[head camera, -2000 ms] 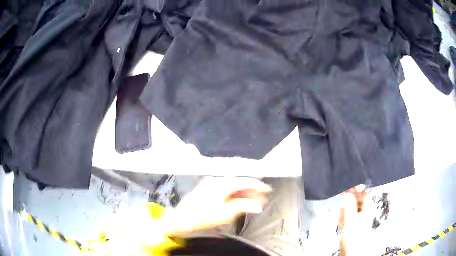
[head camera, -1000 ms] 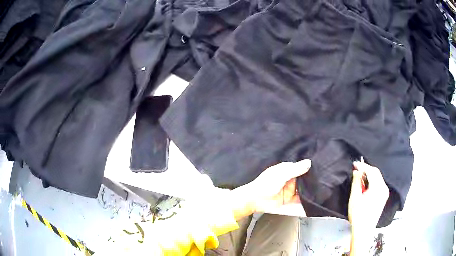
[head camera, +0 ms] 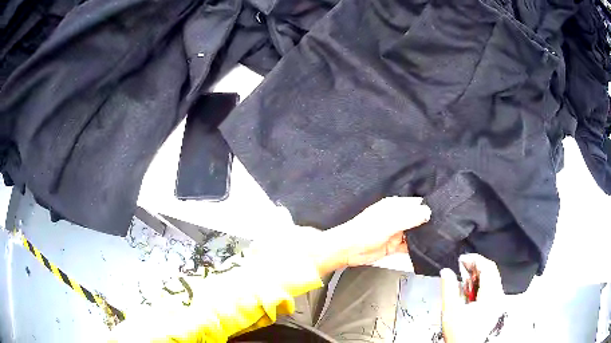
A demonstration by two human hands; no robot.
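Dark shorts (head camera: 375, 127) lie spread over the white tabletop, one leg opening folded open at the near right. My left hand (head camera: 378, 234), below a yellow sleeve, grips the cloth at that leg's near edge, thumb on top. My right hand (head camera: 472, 295) is just below the leg opening, fingers curled around thread snips (head camera: 471, 281), of which a red part shows; the blades are not clear. Both hands look overexposed.
A black smartphone (head camera: 206, 147) lies left of the shorts. A dark garment heap (head camera: 94, 120) is at the left, and more dark cloth (head camera: 586, 87) at the right. The grey floor (head camera: 67, 248) has thread scraps and yellow-black tape.
My left hand has come from below the table edge onto the leg and holds it. The leg opening is now folded open. My right hand rose to it, then moved down and slightly left.
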